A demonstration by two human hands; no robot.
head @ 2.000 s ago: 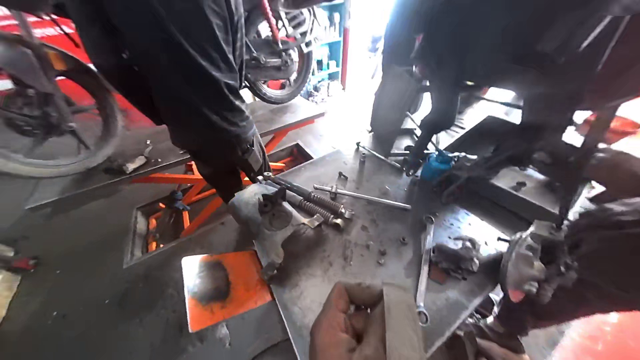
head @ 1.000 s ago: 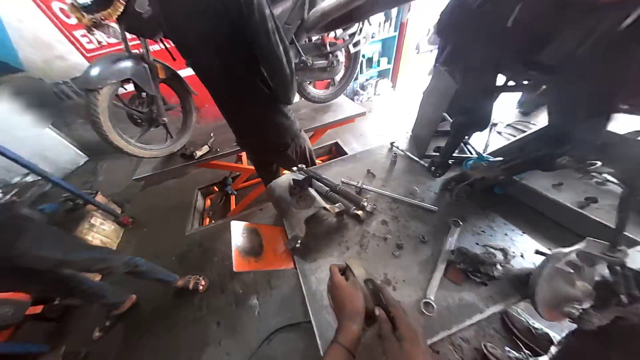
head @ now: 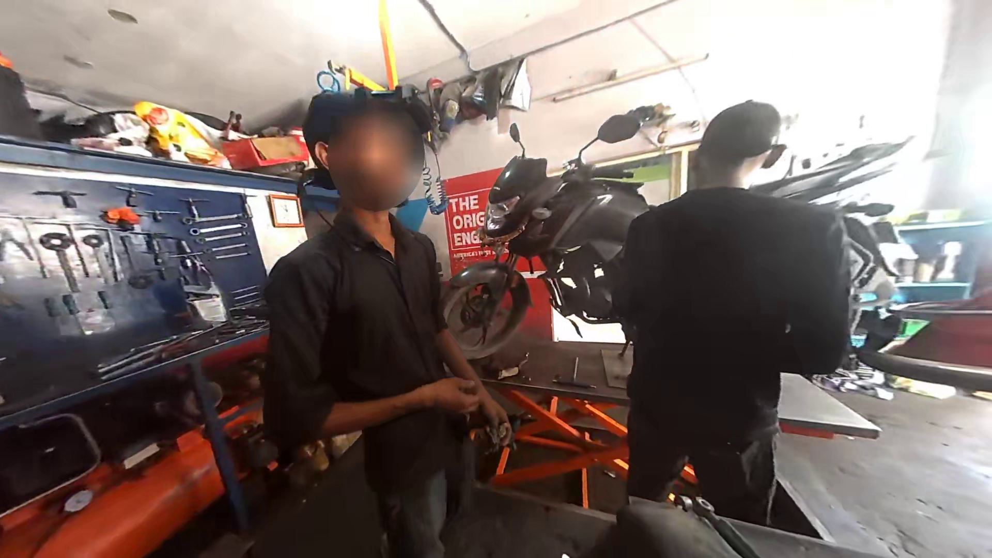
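Neither my left hand nor my right hand shows in the head view. A dark motorcycle [head: 573, 225] stands on an orange scissor lift [head: 558, 422], beyond two people. One person in a black shirt [head: 372, 302] faces this way, with the hands held together at the waist; a small thing at the fingers is too unclear to name. Another person in black [head: 736, 287] has their back turned, and that person's hands are hidden. At the bottom edge lies a dark rounded part [head: 659, 531], beside what looks like a shock absorber [head: 725, 527].
On the left a blue tool board [head: 139, 240] carries spanners and other tools above a blue workbench [head: 163, 360]. An orange air compressor tank [head: 147, 496] sits under it. A screwdriver [head: 575, 381] rests on the lift platform. To the right stand blue shelves [head: 930, 232].
The view has swung up and left, away from the metal worktop. Both my hands, seen close together over that worktop one second ago, are out of view.
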